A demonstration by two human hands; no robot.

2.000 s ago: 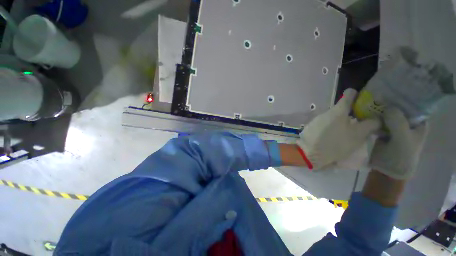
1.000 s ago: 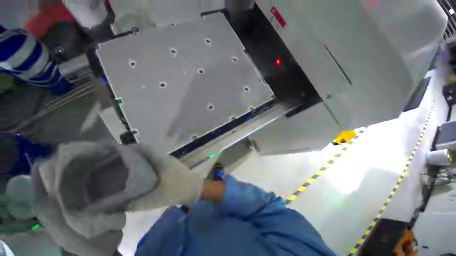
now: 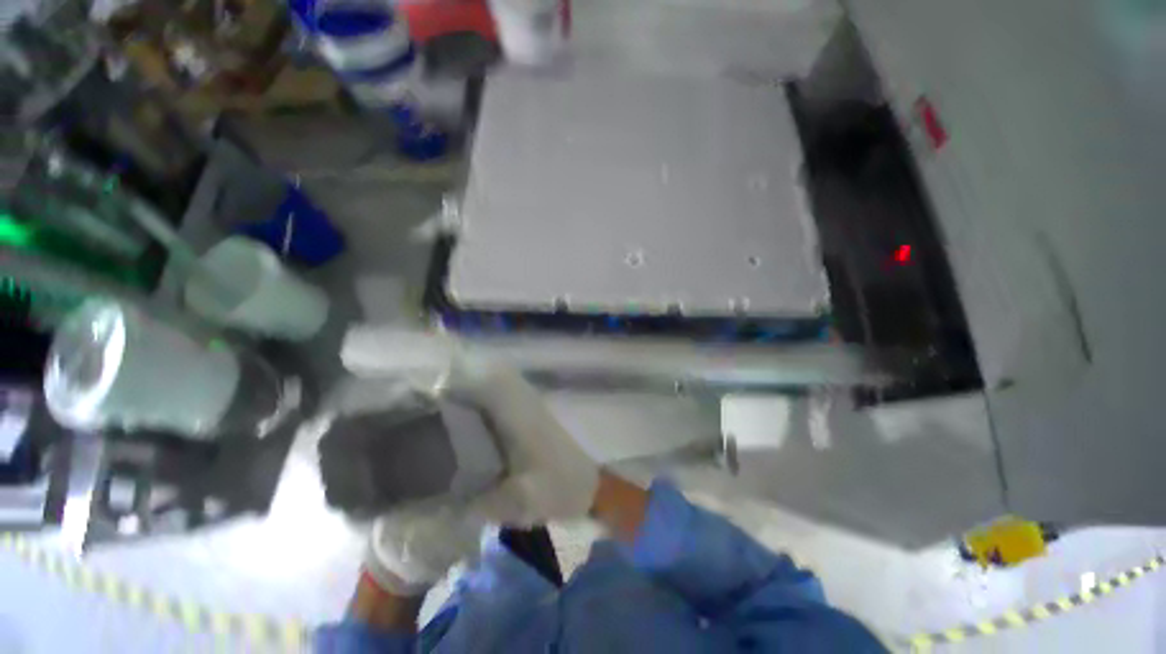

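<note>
A grey, open-topped pouch or thin container (image 3: 399, 460), blurred, is held up left of the middle, in front of the machine bed; its dark hollow faces up. My right hand (image 3: 535, 441), in an off-white knitted glove, holds its right side, with fingers reaching behind its top edge. My left hand (image 3: 428, 547), gloved with a red-edged cuff, holds it from below. Blur hides the exact finger positions and whatever is inside. The large grey plate (image 3: 639, 192) lies flat on the bed beyond my hands, with small ringed holes near its front edge.
The bed's metal rail (image 3: 665, 362) runs between me and the plate. A light-grey machine body (image 3: 1023, 256) with a red light stands right. White buckets (image 3: 262, 288) and a blue object (image 3: 301, 228) are at left. Yellow-black tape (image 3: 141, 600) marks the floor.
The view has swung and the plate now lies nearly straight ahead. The pouch has shifted right in view and looks smaller. Both gloved hands now show around it.
</note>
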